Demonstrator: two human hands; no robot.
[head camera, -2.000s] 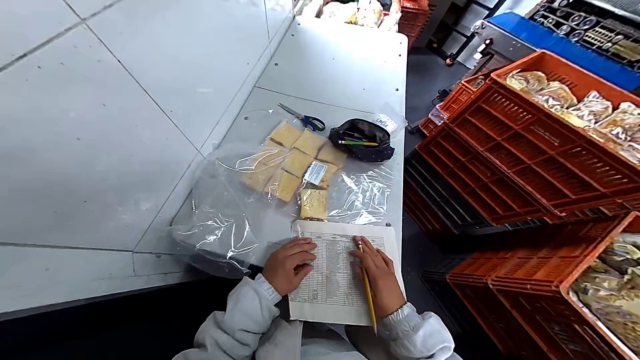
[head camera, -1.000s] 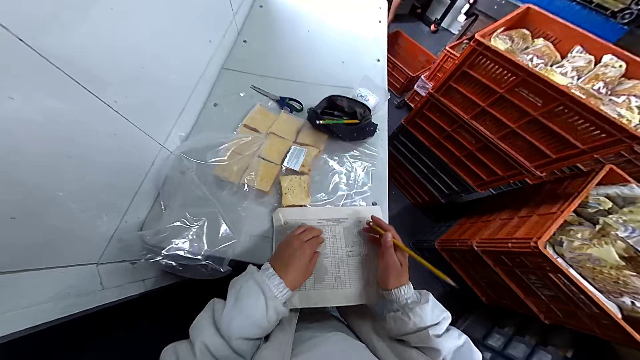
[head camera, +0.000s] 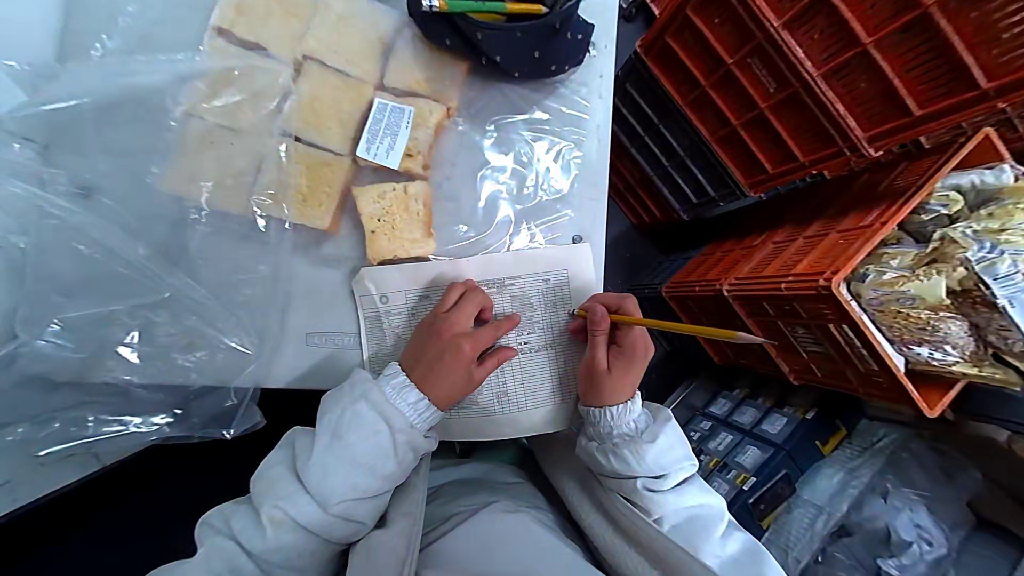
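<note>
A printed paper form (head camera: 512, 384) with a table of rows lies at the near edge of a white plastic table. My left hand (head camera: 460, 344) rests on it with fingers spread and holds nothing. At the form's right edge, my right hand (head camera: 614, 348) grips a yellow pencil (head camera: 688, 326), whose sharpened tip points right, away from the paper. Beyond the form lie flat square bread pieces (head camera: 328, 104), most under clear plastic. One bare-looking piece (head camera: 394, 220) sits just above the paper, and a white printed label (head camera: 386, 132) rests on another.
Large clear plastic bags (head camera: 136, 320) cover the table's left side. A dark fabric pouch (head camera: 512, 36) holding pencils stands at the back. To the right are stacked red plastic crates (head camera: 808, 280), one with bagged food (head camera: 928, 304). Dark blue bins (head camera: 744, 448) and crumpled plastic (head camera: 888, 496) lie below.
The pencil in my right hand has swung from pointing down toward me to pointing out to the right. My left hand has moved farther onto the form. The view has moved closer.
</note>
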